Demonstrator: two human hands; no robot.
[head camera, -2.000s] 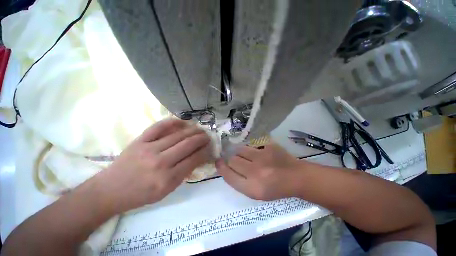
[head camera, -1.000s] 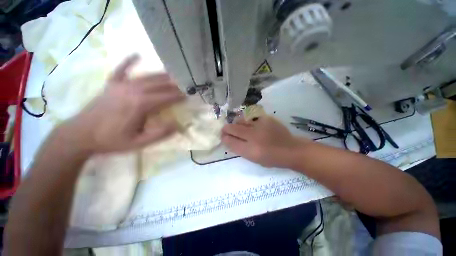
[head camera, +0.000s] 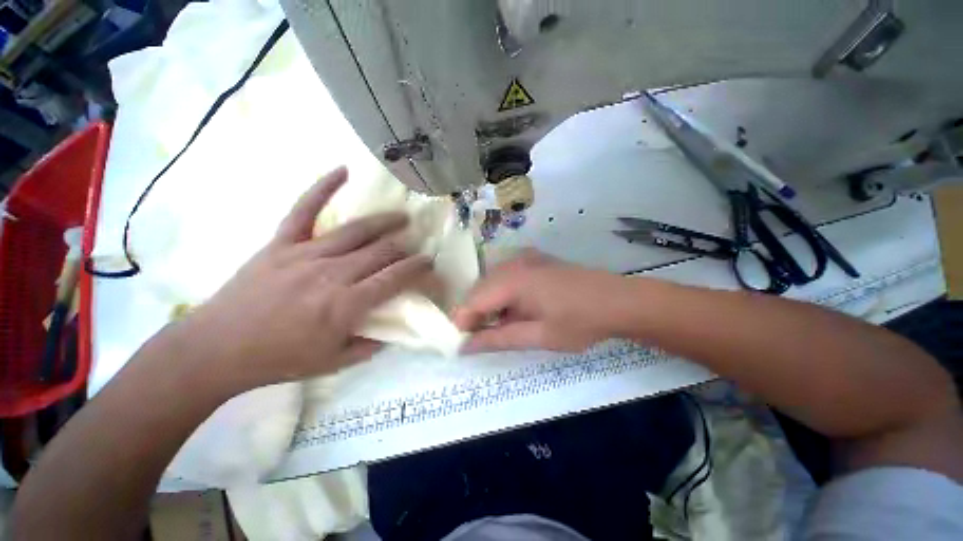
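Observation:
Pale yellow cloth (head camera: 238, 137) lies bunched on the white table left of the needle and hangs over the front edge. My left hand (head camera: 327, 285) lies on the cloth with its fingers spread; whether it pinches any is hidden. My right hand (head camera: 539, 304) pinches a folded corner of the cloth in front of the presser foot (head camera: 486, 220). The grey-white sewing machine head (head camera: 422, 74) stands above. A brass-coloured knob (head camera: 515, 192) is beside the needle area. A black cord (head camera: 174, 159) lies on the cloth at the left.
A red slatted basket (head camera: 93, 243) stands at the left with items inside. Black-handled shears (head camera: 752, 224), small snips (head camera: 676, 237) and a white pen (head camera: 766, 175) lie right of the needle. A ruler scale (head camera: 507, 389) runs along the front table edge.
The view has shifted, showing more of the basket. My left hand has come down onto the cloth near the needle. My right hand has moved toward the front edge with the cloth corner.

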